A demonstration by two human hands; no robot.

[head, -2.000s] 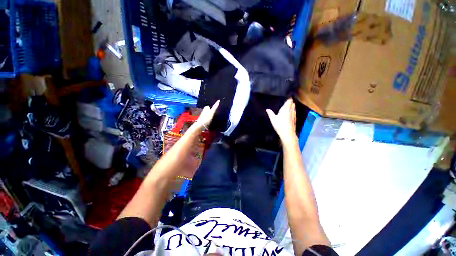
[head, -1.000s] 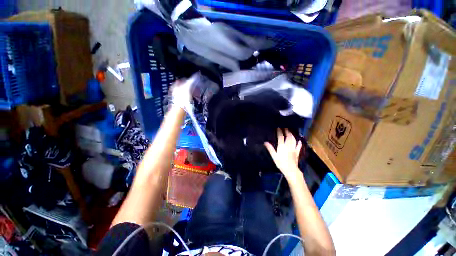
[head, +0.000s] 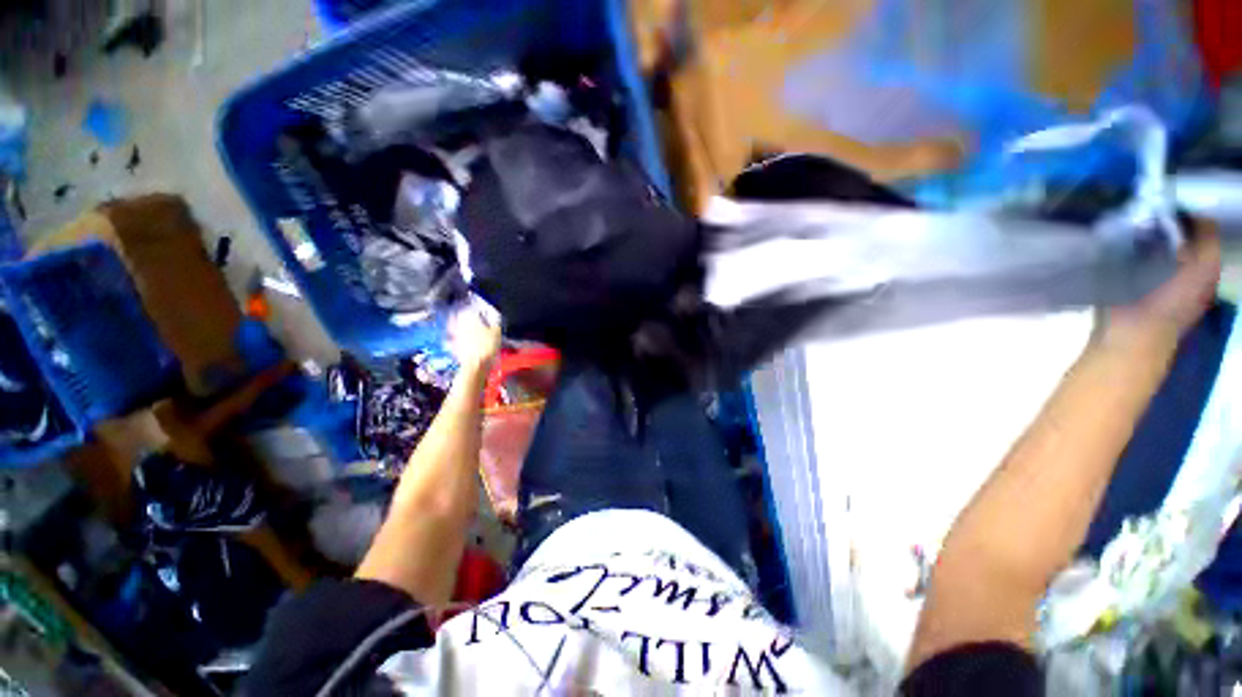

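Observation:
My right hand is at the far right, closed on the end of a long pale grey-white fabric bundle with dark parts. The bundle is blurred and stretches across the white table. A looped pale tie shows by this hand. A black fabric pile lies over my lap and the crate's near side. My left hand is at its left edge, blurred; whether its fingers grip the cloth cannot be told.
A blue plastic crate with black and grey pieces stands in front. A red basket is beside my left leg. Another blue crate and a brown box are at the left. Cardboard is beyond the table.
My right hand has moved from the black fabric to the far right with the pale bundle. My left hand has moved from inside the crate to the pile's edge. The view has turned right.

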